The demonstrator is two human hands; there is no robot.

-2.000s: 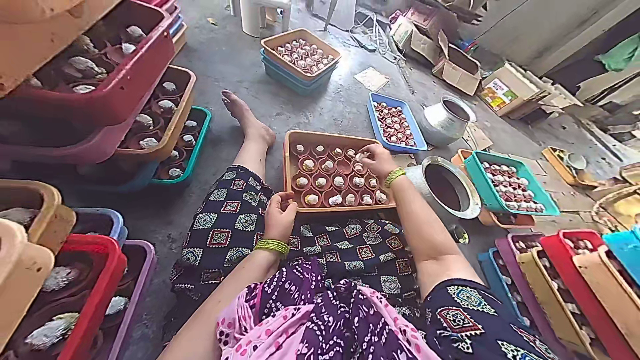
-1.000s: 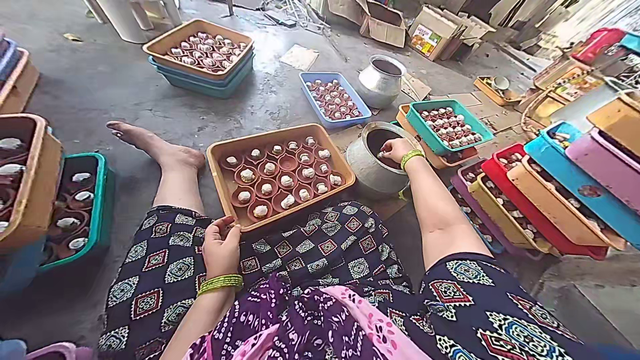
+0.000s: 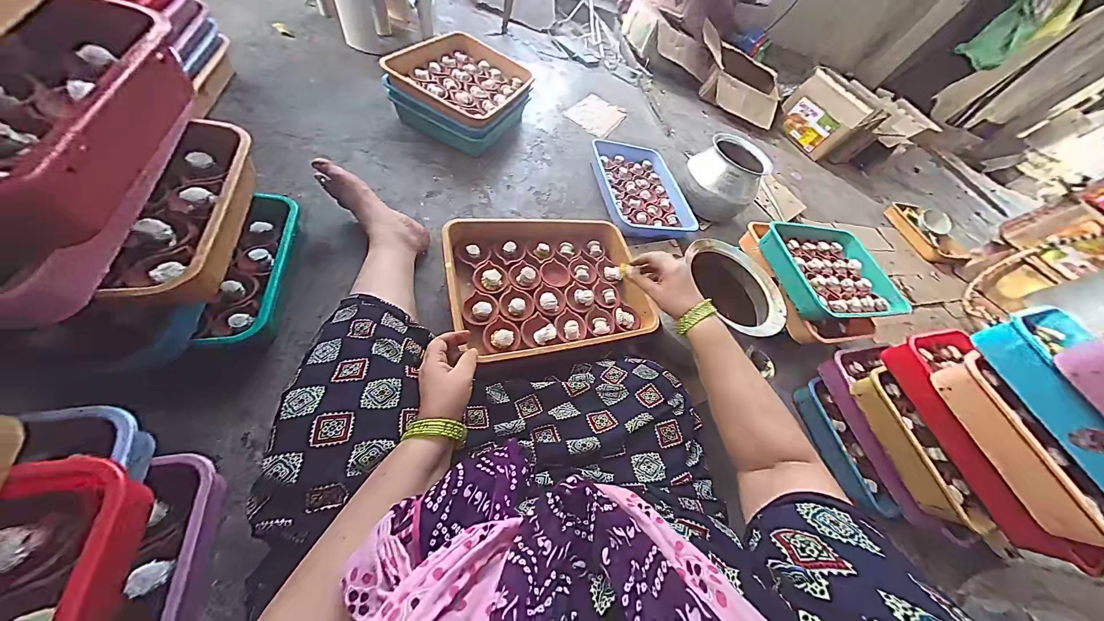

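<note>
An orange plastic tray (image 3: pixel 552 226) filled with small reddish-brown clay cups (image 3: pixel 556 273) rests at my lap. Most of the cups hold a whitish lump (image 3: pixel 548 302). At the tray's near left corner, my left hand (image 3: pixel 447 373) touches the rim with its fingers. My right hand (image 3: pixel 662 280) is over the tray's right side, its fingertips pinched on a small whitish lump (image 3: pixel 614 272) with a yellowish end, at a cup there. Just right of that hand stands a wide-mouthed metal pot (image 3: pixel 773 297) with a dark inside.
Stacked trays (image 3: pixel 216 233) of similar cups rise at my left, and more colourful trays (image 3: pixel 914 440) lean in a row at my right. Ahead are an orange tray (image 3: pixel 457 78) on blue ones, a blue tray (image 3: pixel 608 194), a second metal pot (image 3: pixel 724 177), a green tray (image 3: pixel 789 276) and cardboard boxes (image 3: pixel 742 82).
My right hand has moved from the metal pot's mouth back to the right side of the orange tray. My left hand stays at the near left corner. The view has shifted.
</note>
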